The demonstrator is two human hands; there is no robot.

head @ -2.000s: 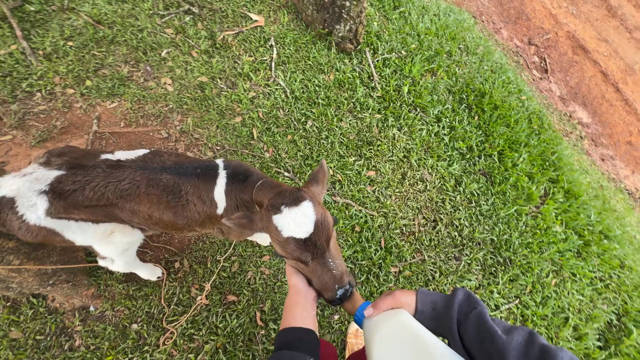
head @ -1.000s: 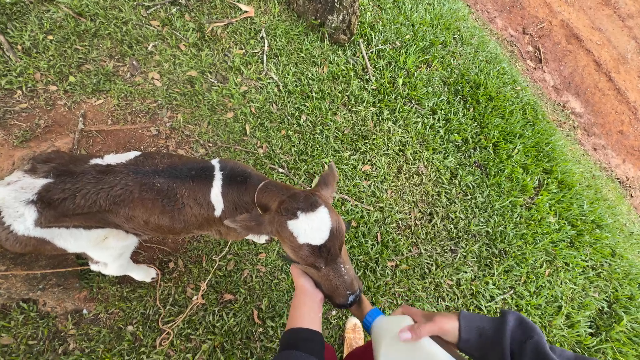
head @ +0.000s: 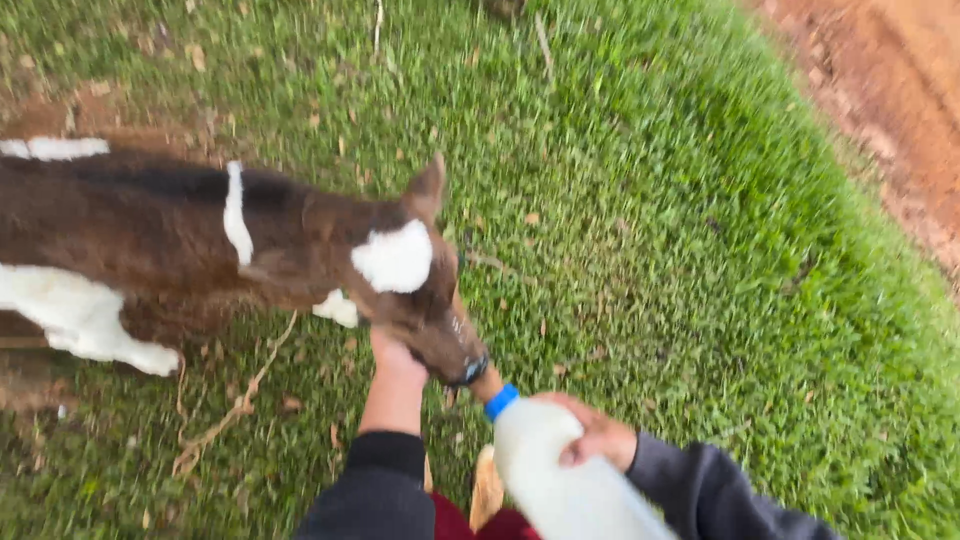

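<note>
A brown and white calf [head: 172,225] stands on the left with its head toward me. Its muzzle meets the brown teat [head: 487,384] of a white feeding bottle [head: 559,465] with a blue collar. My right hand [head: 592,431] grips the bottle near its upper part, thumb over the side. Under the calf's jaw is my left hand [head: 397,364], palm against it; its fingers are hidden beneath the head. The frame is somewhat blurred.
A rope [head: 236,412] lies on the grass near the calf's front. Fallen sticks [head: 544,45] and dry leaves are scattered about. A red dirt track [head: 892,97] runs along the upper right. My shoe [head: 486,484] shows at the bottom.
The view has shifted closer and the calf's head sits lower in it. My right hand has gone from the bottle's neck, two seconds ago, to farther down its side. The muzzle stays at the teat.
</note>
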